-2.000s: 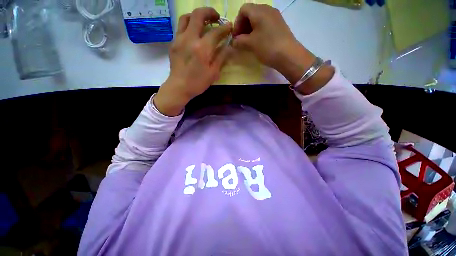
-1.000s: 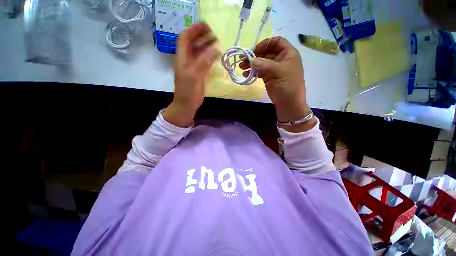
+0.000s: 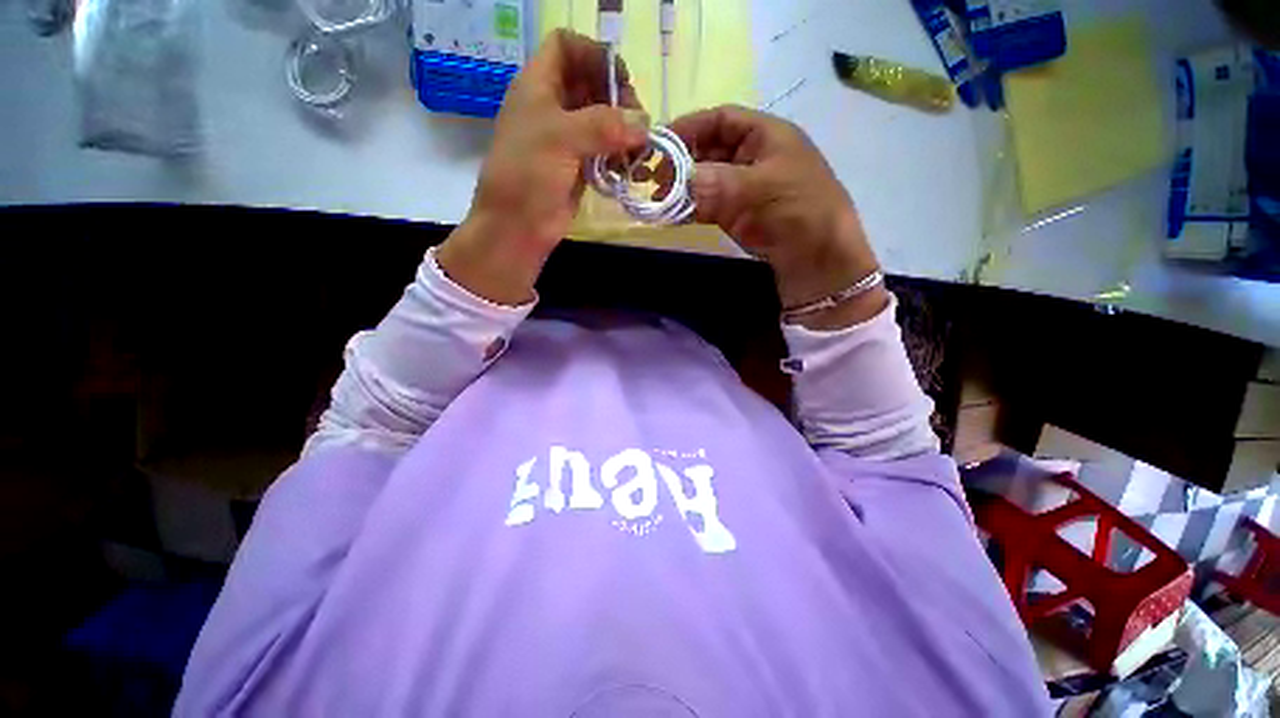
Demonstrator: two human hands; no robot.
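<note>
A white coiled USB cable (image 3: 671,197) is held between both hands over a yellow sheet (image 3: 723,70) at the table's near edge. Its two plug ends stick out away from me. My left hand (image 3: 550,147) pinches the coil's left side near the plug ends. My right hand (image 3: 772,183) grips the coil's right side between thumb and fingers. The fingertips hide part of the coil. A blue and white retail box (image 3: 468,63) lies on the table left of my left hand.
Coiled cables (image 3: 320,70) and a clear plastic tray (image 3: 138,91) lie at the left. At the right are a yellow-green packet (image 3: 893,82), blue cartons (image 3: 1014,31), another yellow sheet (image 3: 1081,126) and white-blue boxes (image 3: 1210,161). A red stool (image 3: 1088,561) stands below the table at right.
Compared with one second ago, my left hand has come back to the coil and now holds it. Since two seconds ago, both hands and the coil have come nearer to me.
</note>
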